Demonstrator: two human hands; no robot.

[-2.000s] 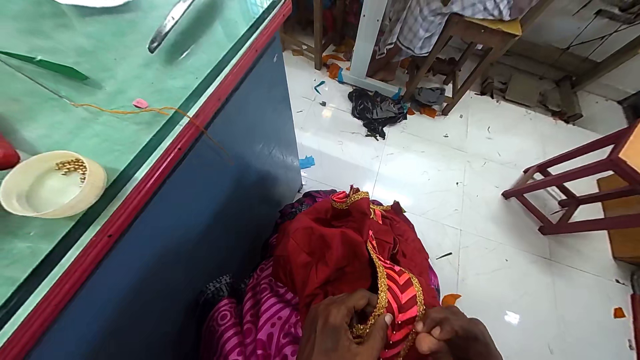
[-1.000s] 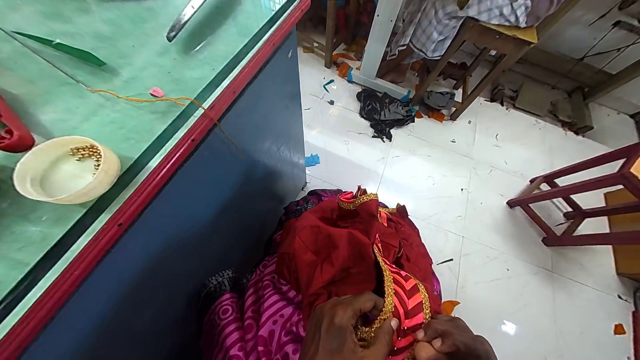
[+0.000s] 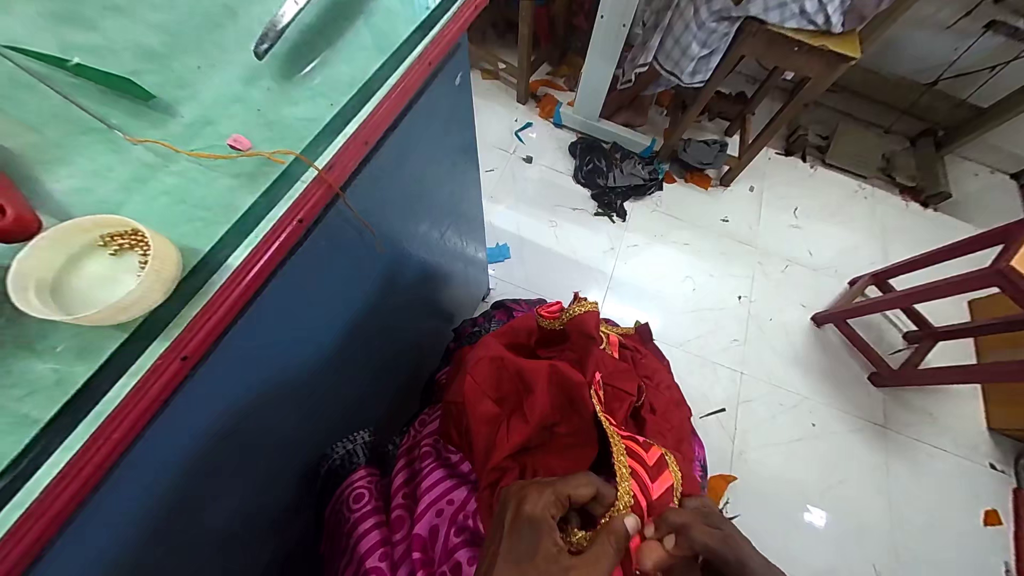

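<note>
A dark red garment with gold trim and a chevron-patterned red and pink panel lies over the lap, on purple patterned cloth. My left hand pinches the gold-trimmed edge between thumb and fingers. Close beside it on the right, my right hand grips the patterned panel with its fingertips. Whether a needle is held there cannot be seen. On the counter at the left stands a cream bowl with gold beads in it.
The glass-topped counter has a red edge. On it lie orange thread, a pink piece, a red-handled tool and a metal blade. A maroon stool, a wooden stool, a black plastic bag and scraps are beyond.
Both hands stay at the gold-trimmed edge, with only small shifts of the fingers. The view has moved slightly, so the bowl and the red-handled tool show more fully than in the oldest frame.
</note>
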